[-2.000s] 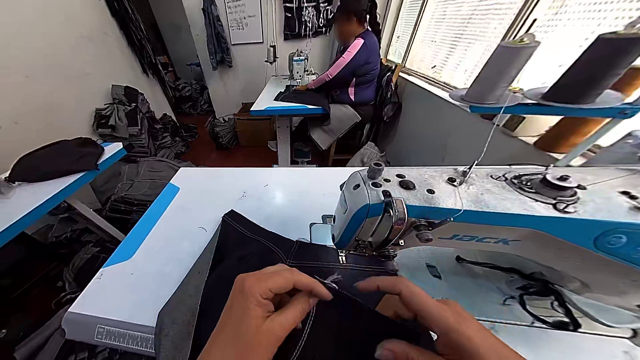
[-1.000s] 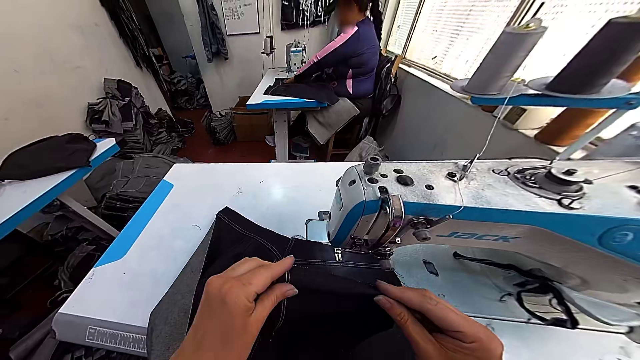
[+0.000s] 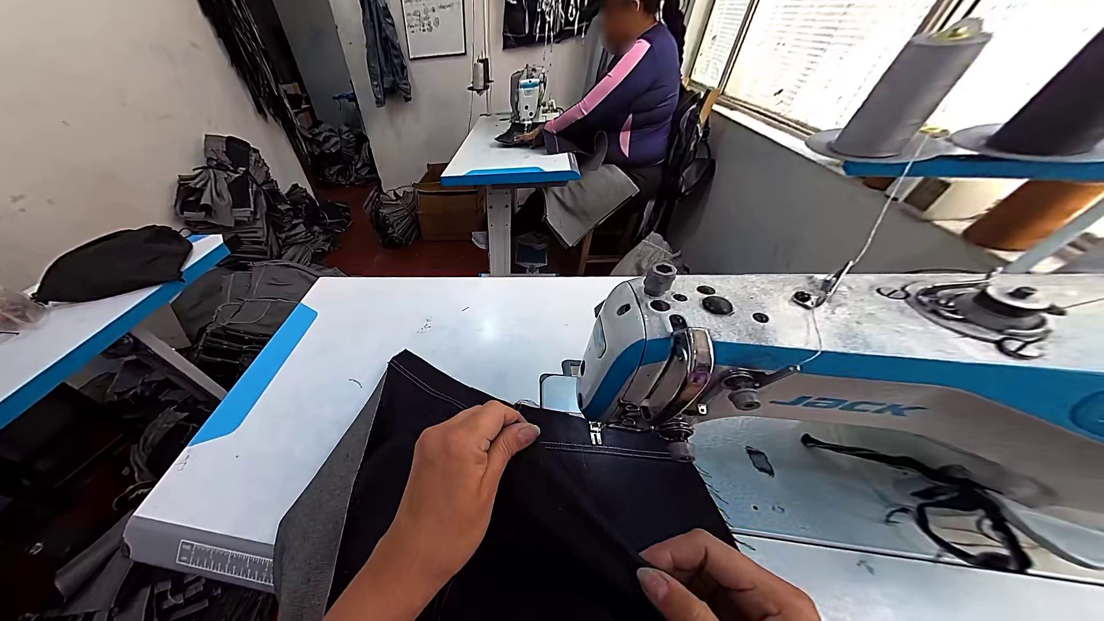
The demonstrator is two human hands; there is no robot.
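Observation:
A dark denim garment piece (image 3: pixel 638 483) with double light stitching lies on the sewing table, its upper edge under the presser foot (image 3: pixel 595 433) of a Jack industrial sewing machine (image 3: pixel 638 354). My left hand (image 3: pixel 457 483) pinches a fold of the denim between thumb and forefinger, just left of the presser foot. Lower right, my right hand (image 3: pixel 724 578) grips the cloth's edge between thumb and fingers. The grey underside of the denim shows along its left side.
Thread cones (image 3: pixel 910 95) stand on a rack at right. A black cord (image 3: pixel 966 509) lies on the machine bed. A side table (image 3: pixel 112 332) holds a black cloth bundle (image 3: pixel 116 263). Beyond, a person (image 3: pixel 642 95) sews at another machine; denim piles (image 3: pixel 228 190) lie on the floor.
My left hand has moved up nearer the presser foot and now pinches a fold. My right hand has moved down, drawing the cloth into a diagonal fold.

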